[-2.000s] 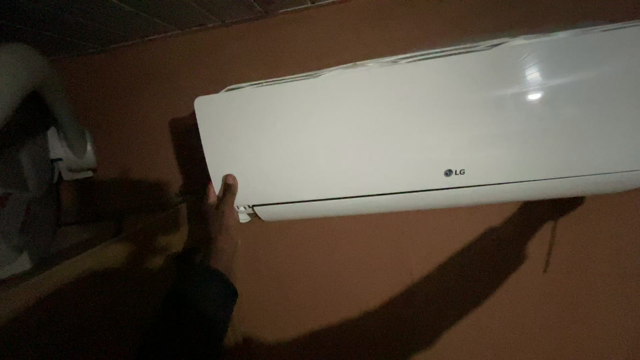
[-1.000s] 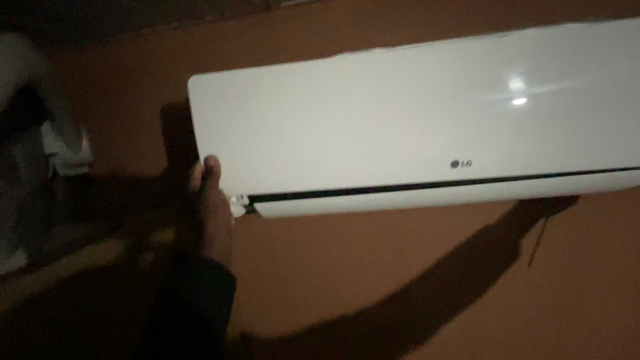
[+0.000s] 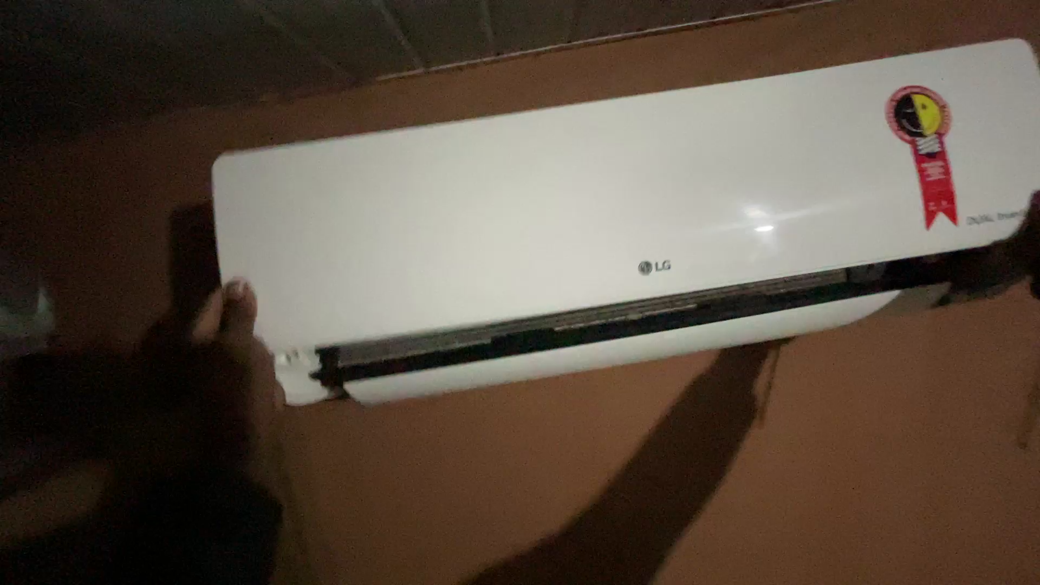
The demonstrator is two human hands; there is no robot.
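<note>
A white LG split air conditioner indoor unit [image 3: 487, 236] is on the brown wall, tilted in the view. At its lower left corner my left hand [image 3: 244, 349] grips the edge of the front panel, thumb on the face. Along the bottom, a dark opening shows between the panel and the white air flap [image 3: 569, 361]. What seems to be my right hand [image 3: 1029, 236] is a dark shape at the lower right corner, mostly cut off by the frame; its fingers cannot be made out. A red sticker [image 3: 936, 183] with a yellow and black emblem is on the panel's right part.
A dark panelled ceiling [image 3: 455, 32] runs close above the unit. The brown wall [image 3: 487, 487] carries a broad shadow below the unit. A pale blurred object [image 3: 24, 309] stands at the far left.
The gap between front panel and air flap has widened, and my left hand stays at the left corner. The view has shifted, bringing in the unit's right end and sticker.
</note>
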